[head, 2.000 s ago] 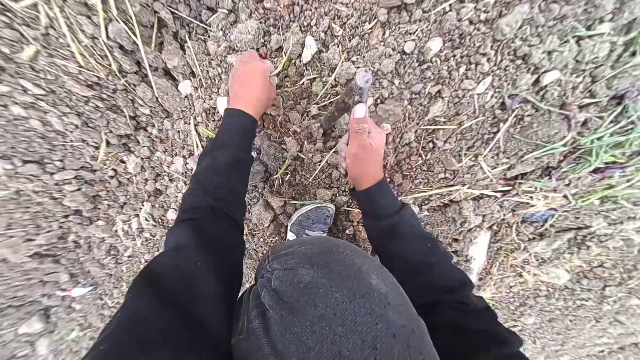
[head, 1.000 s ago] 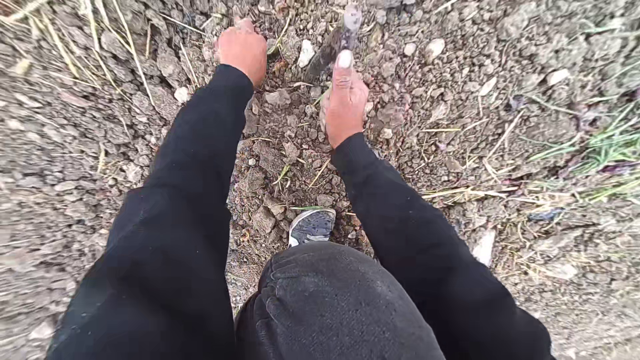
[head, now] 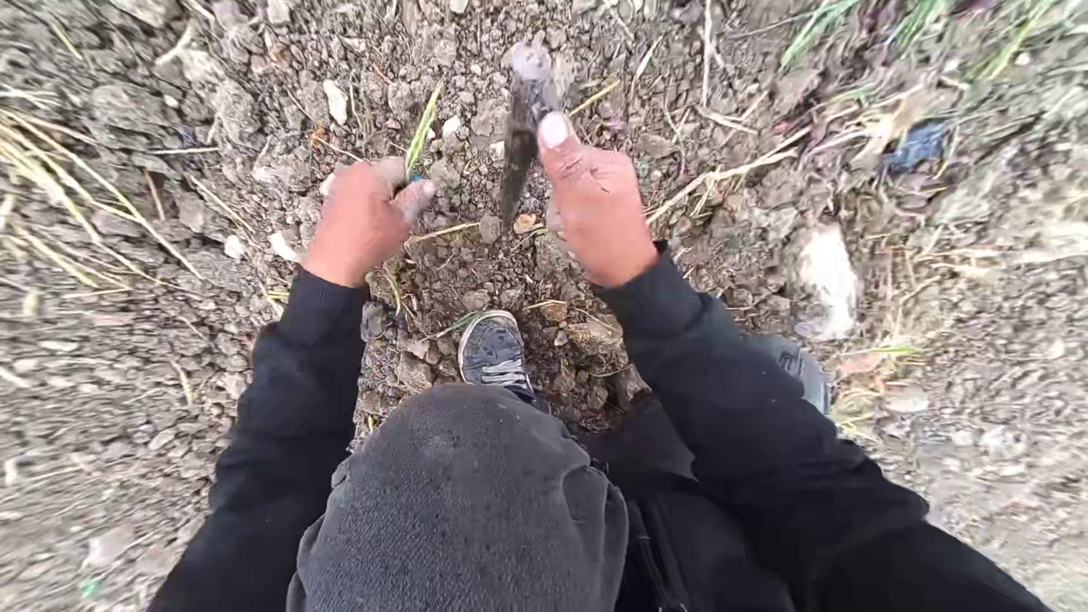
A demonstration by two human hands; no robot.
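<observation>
My left hand (head: 367,212) is closed around the lower end of a small green plant (head: 423,127), with a bit of blue at the fingertips. To its right, my right hand (head: 591,200) grips a dirty hand tool (head: 525,119) with a dark, flat blade; the thumb lies along its top. The blade's lower part points down toward the soil between my hands. My right fingers hide much of the grip, so the exact kind of tool cannot be told.
Cloddy, stony soil (head: 476,272) lies all around. Dry straw (head: 68,187) spreads at the left, green leaves (head: 820,30) grow at the upper right, and a pale stone (head: 829,280) lies at the right. A shoe (head: 495,350) stands below my hands; another shows beyond my right sleeve.
A green plant now shows in my left hand's fingers. The view has shifted, and a second shoe has come into sight at the right. My right hand still holds the tool.
</observation>
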